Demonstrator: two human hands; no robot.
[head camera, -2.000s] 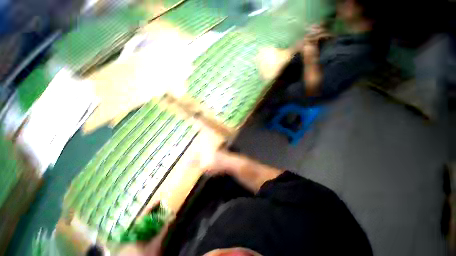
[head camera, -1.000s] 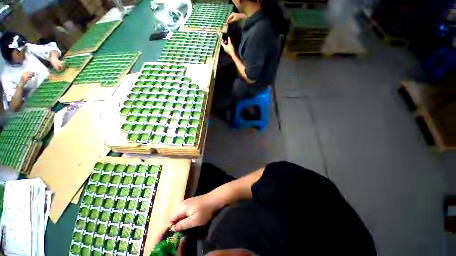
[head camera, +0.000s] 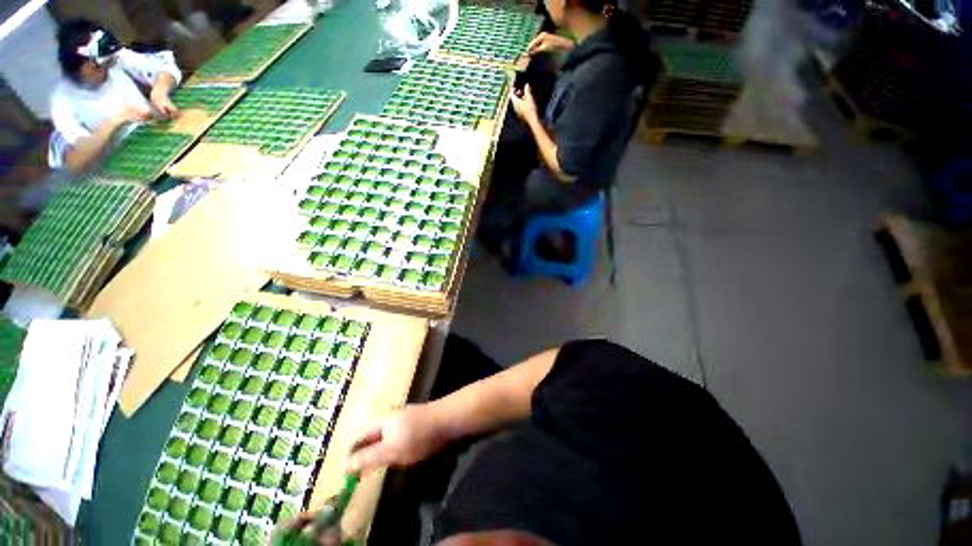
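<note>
My right hand (head camera: 394, 439) is over the bare front part of the cardboard sheet (head camera: 375, 375), fingers bent and pointing down-left. My left hand (head camera: 323, 525) is low at the bottom edge, partly cut off and blurred, closed around green strips (head camera: 346, 495). One green strip reaches up to my right fingertips; whether they pinch it is too blurred to tell. A grid of small square green units (head camera: 254, 416) lies on the cardboard, left of both hands, its lower end cut off by the frame.
Stacked cardboard with green grids (head camera: 389, 203) stands beyond. Loose cardboard (head camera: 181, 279) and white papers (head camera: 59, 400) lie left. A person in dark clothes (head camera: 597, 101) sits by a blue stool (head camera: 560, 237); a person in white (head camera: 107, 96) sits across. Pallets (head camera: 929, 288) are on the floor right.
The view has steadied and shifted a little, so the table sits further right and higher. A green strip now stretches between my hands, and more of my left hand shows.
</note>
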